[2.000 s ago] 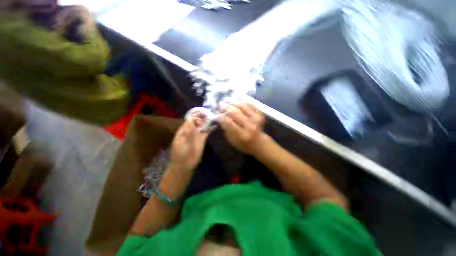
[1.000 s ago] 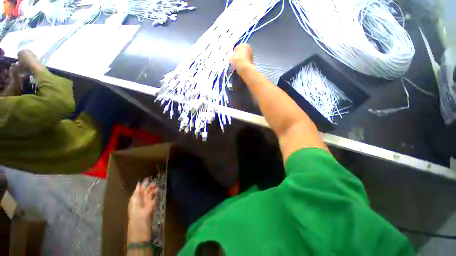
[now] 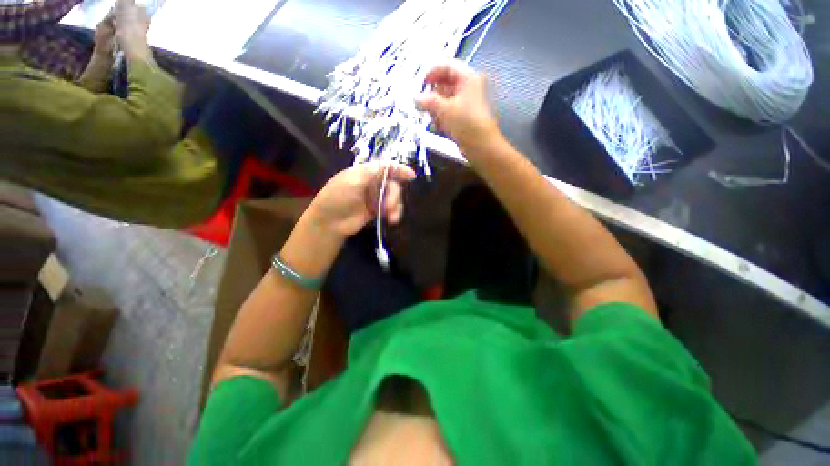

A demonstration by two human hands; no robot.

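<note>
My left hand (image 3: 364, 197) holds a white cable (image 3: 381, 218) between thumb and fingers, just off the bench edge. One end of the cable hangs down with its plug at the bottom. My right hand (image 3: 457, 102) is raised at the right side of the cable bundle (image 3: 387, 77), fingers curled; whether it grips a cord cannot be told. The bundle's plug ends fan over the bench's pale edge. The tie tray (image 3: 557, 116) with white ties (image 3: 621, 127) lies to the right of my right hand.
A large hank of cables (image 3: 774, 86) lies at the upper right. A brown carton (image 3: 238, 264) with coils is at my left, partly behind my left forearm. A person in yellow-green (image 3: 100, 146) works at the left. Red stools (image 3: 73, 414) stand on the floor.
My left hand has come up from the carton to the bench edge and now holds a cable. My right hand has drawn back from among the cords towards the bench edge.
</note>
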